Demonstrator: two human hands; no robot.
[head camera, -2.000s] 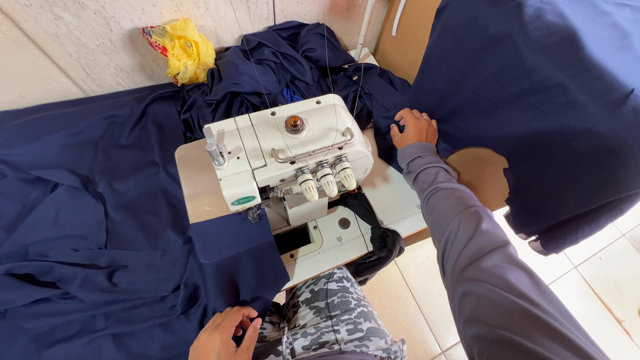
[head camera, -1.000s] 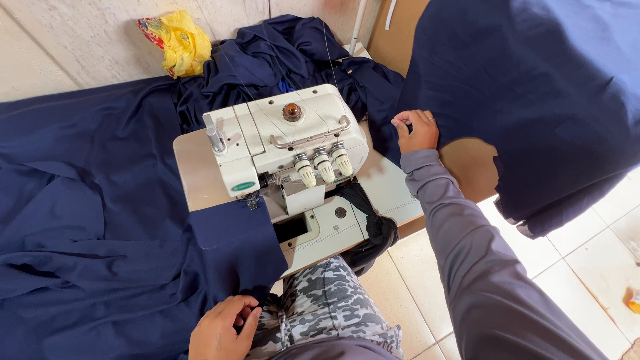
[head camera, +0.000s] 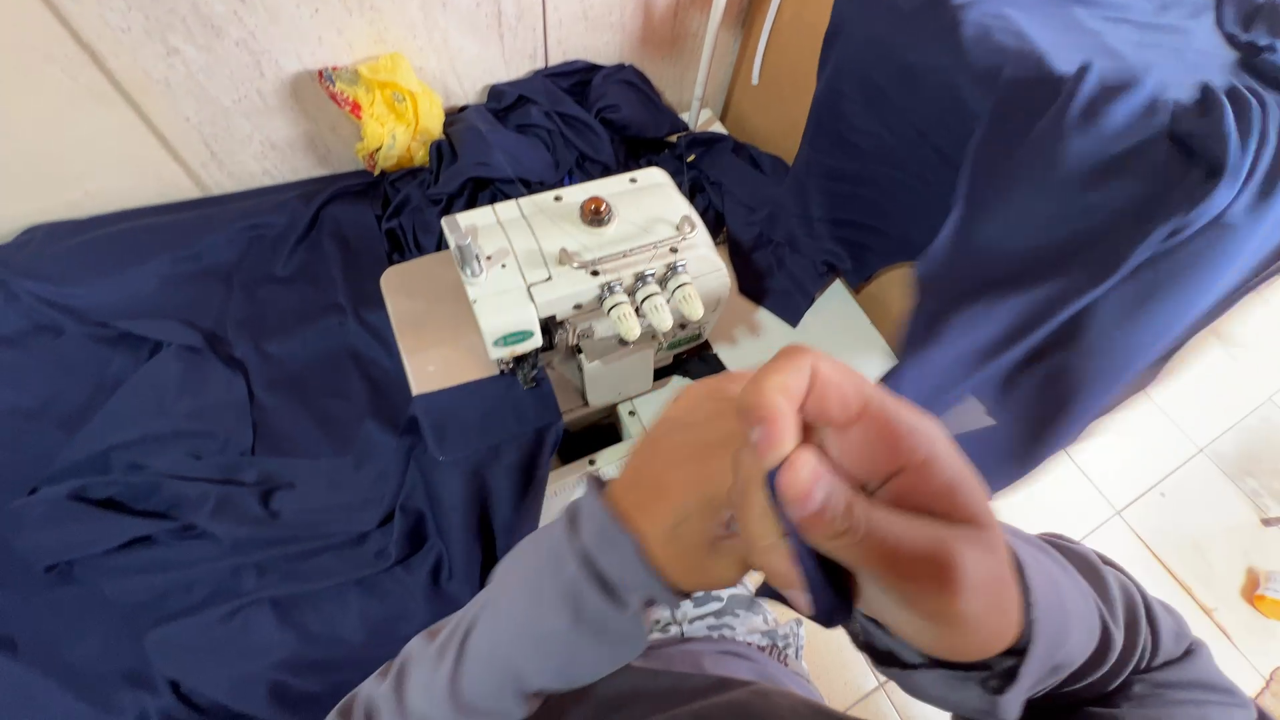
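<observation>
My left hand (head camera: 700, 480) and my right hand (head camera: 880, 490) are together in front of the sewing machine, somewhat blurred. Between them is a small piece of navy fabric (head camera: 825, 580), pinched by my right thumb and fingers; the left fingers are largely hidden, so their hold is unclear. Behind the hands stands a white overlock sewing machine (head camera: 600, 260) with several cream tension dials. A navy cloth panel (head camera: 485, 415) lies at its needle area, on the left side, and runs into the large navy cloth (head camera: 200, 450) spread leftward.
Bunched navy fabric (head camera: 560, 130) lies behind the machine, beside a yellow plastic bag (head camera: 400, 115) at the wall. More navy cloth (head camera: 1060, 200) hangs at the right over a brown board (head camera: 785, 80). Pale floor tiles (head camera: 1150, 470) show at lower right, with an orange item (head camera: 1266, 594).
My left hand has moved up and right from the cloth's lower edge, and my right hand has come down from the fabric beside the machine. The hands now meet around a small navy piece.
</observation>
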